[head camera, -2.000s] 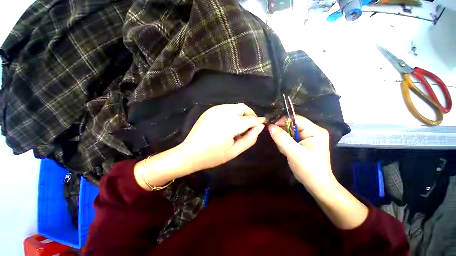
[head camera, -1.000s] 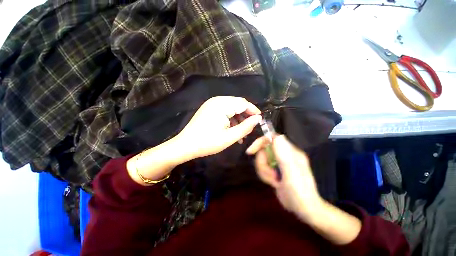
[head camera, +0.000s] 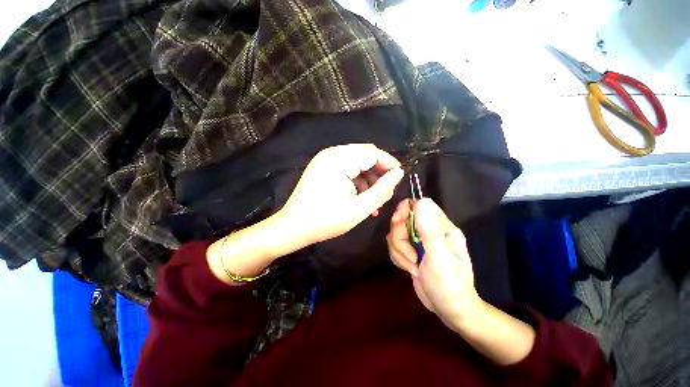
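A dark plaid garment (head camera: 303, 64) lies heaped on the table and over my lap, with plain black cloth (head camera: 461, 181) along its near side. My left hand (head camera: 344, 185) pinches the cloth at a seam between thumb and forefinger. My right hand (head camera: 435, 253) holds small thread snips (head camera: 415, 219), green and blue at the handle. Their two slim blades point up and stand slightly apart, close to the seam by my left fingertips. Whether they touch the cloth or a thread cannot be told.
Scissors (head camera: 598, 87) with red and orange-yellow handle loops lie on the white table (head camera: 522, 125) at right. A blue bin (head camera: 76, 332) stands at lower left. Grey and dark cloth (head camera: 628, 295) hangs at lower right, beside something blue.
My right hand first drew back from the seam, then brought the snips upright below it. My left hand keeps its pinch. The view has shifted slightly, so the scissors appear higher.
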